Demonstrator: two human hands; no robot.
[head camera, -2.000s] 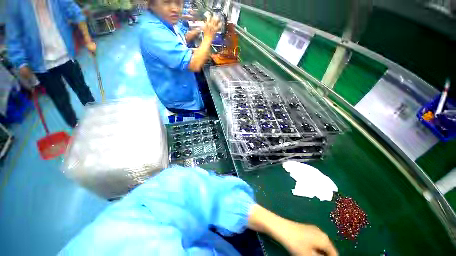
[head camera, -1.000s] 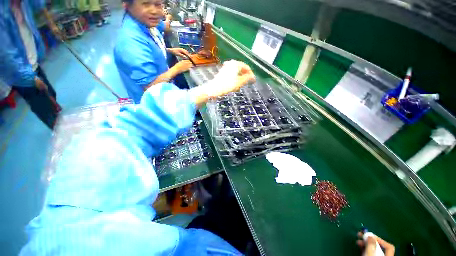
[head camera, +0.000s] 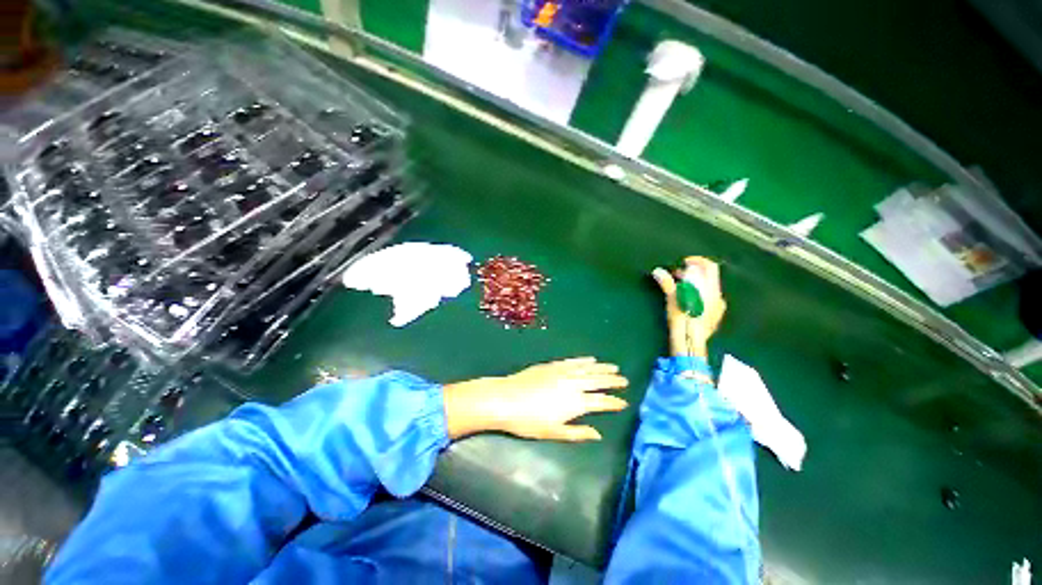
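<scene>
My right hand (head camera: 703, 309) is closed around a dispensing syringe with a green end cap (head camera: 689, 298); a thin pale hose runs back from the cap past the wrist. The syringe tip is hidden. My left hand (head camera: 554, 399) lies flat on the green bench (head camera: 571, 490) with spread fingers and holds nothing. A pile of small red-brown parts (head camera: 511, 290) lies beyond my left hand. A ragged white sheet (head camera: 414, 277) lies left of the pile. A smaller white sheet (head camera: 762, 414) lies beside my right forearm.
Stacked clear trays with dark components (head camera: 183, 194) stand at the left. Several small dark components (head camera: 950, 497) lie on the bench at the right. The ledge beyond the metal rail bears a blue bin (head camera: 577, 25), a white fitting (head camera: 659, 97) and papers (head camera: 937, 245).
The view has swung right. My left hand, earlier raised over the trays, now rests on the bench. The right hand still holds the syringe. The other people are out of view.
</scene>
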